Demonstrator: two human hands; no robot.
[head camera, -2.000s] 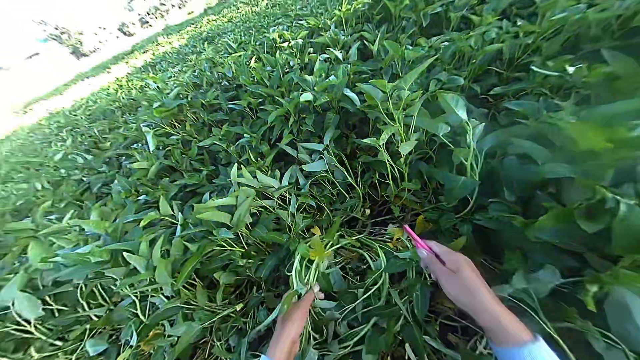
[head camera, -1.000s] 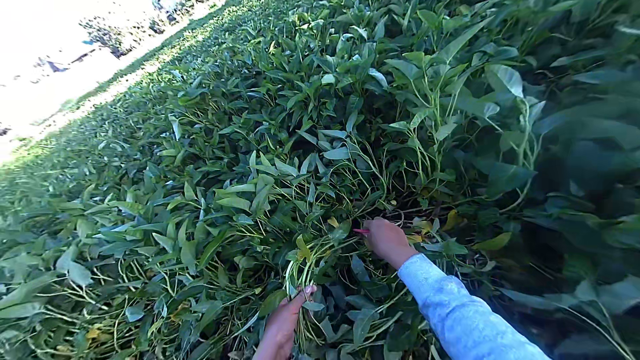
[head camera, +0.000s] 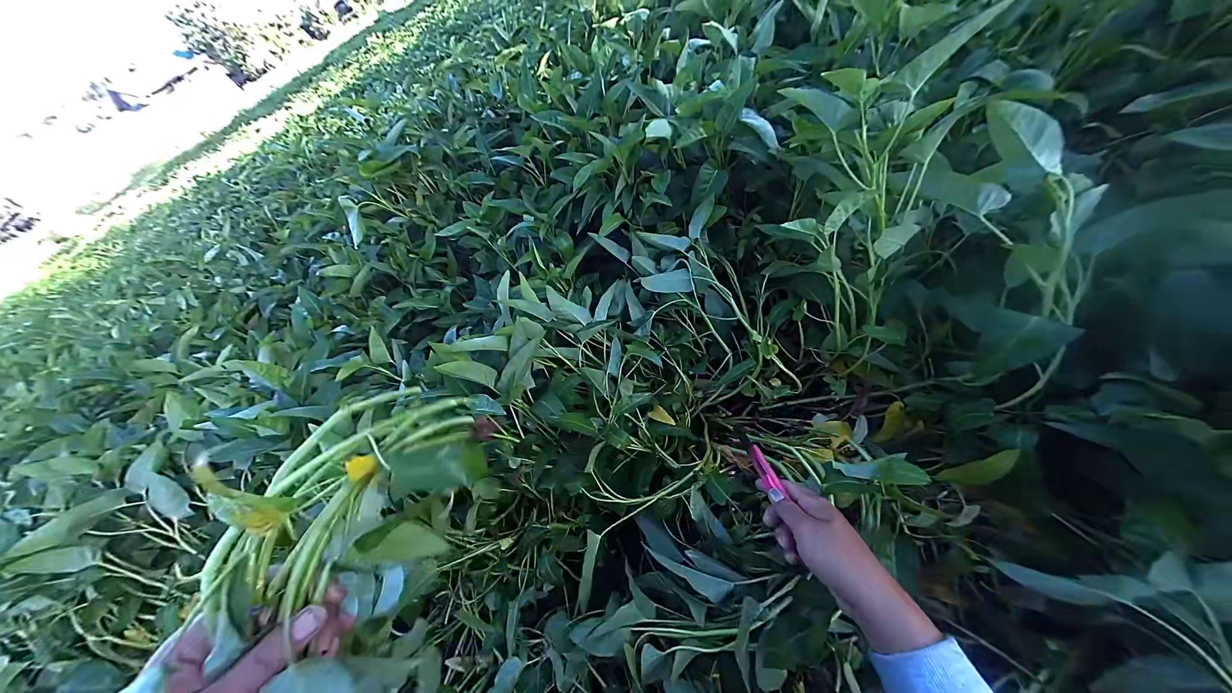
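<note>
At the lower left, my left hand grips a bunch of long green leafy stems, with a few yellowed leaves among them. The bunch is raised over the plants, its bare stem ends pointing right. Low and right of the middle, my right hand is closed around a small pink-handled tool. The tool's far end is dark and lost among thin stems, so its kind cannot be told. Yellow leaves lie just beyond this hand.
Dense leafy green plants surround both hands. Taller shoots rise at the upper right. A bright pale strip of ground runs along the upper left, with a bush beyond it.
My left hand has moved left and lifted the bunch of stems away from the plants near my right hand. The pink tool, mostly hidden one second ago, shows more now.
</note>
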